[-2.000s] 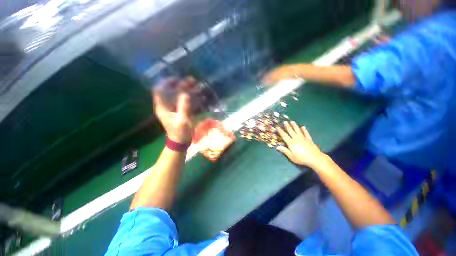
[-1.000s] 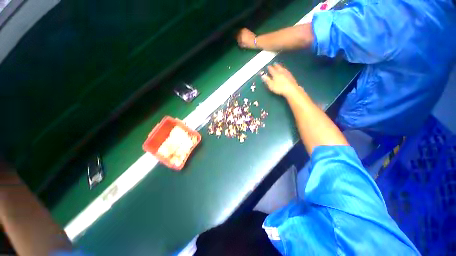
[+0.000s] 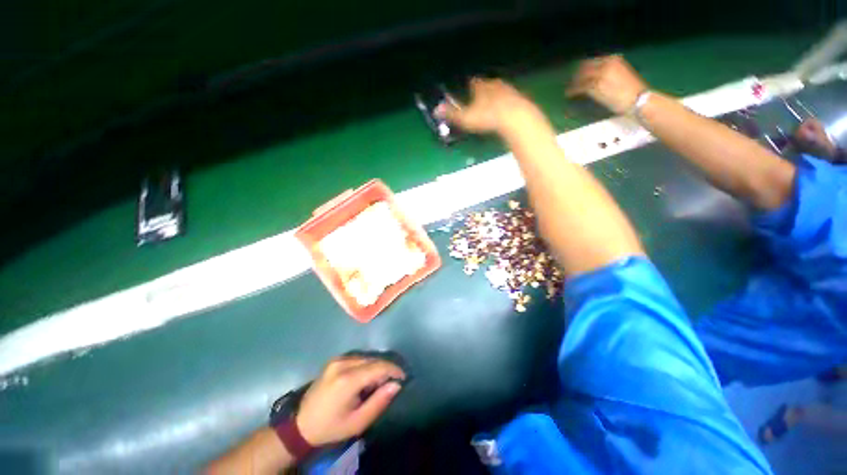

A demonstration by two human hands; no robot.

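A part-built phone [image 3: 436,113] lies on the green conveyor at upper centre. My right hand [image 3: 488,107] reaches over the white strip, its fingertips at the phone's right edge; blur hides whether they grip it. My left hand [image 3: 348,399] is low in the picture, fingers curled on a dark object [image 3: 379,356] that is mostly hidden beneath them. The red-orange bin [image 3: 427,264] holds pale pieces and sits partly on the white strip. A loose pile of small dark and gold parts [image 3: 497,246] lies right of the bin, partly behind my right forearm.
Another part-built phone [image 3: 161,209] lies on the conveyor at left. A neighbour's hand [image 3: 608,83] is over the conveyor right of mine, the blue sleeve at right. The white strip [image 3: 223,274] crosses between conveyor and bench mat. More small parts and another hand show at far right.
The view has turned. My right hand has moved from beyond the pile to the phone on the conveyor. My left hand has come into view at the bottom, over a dark object.
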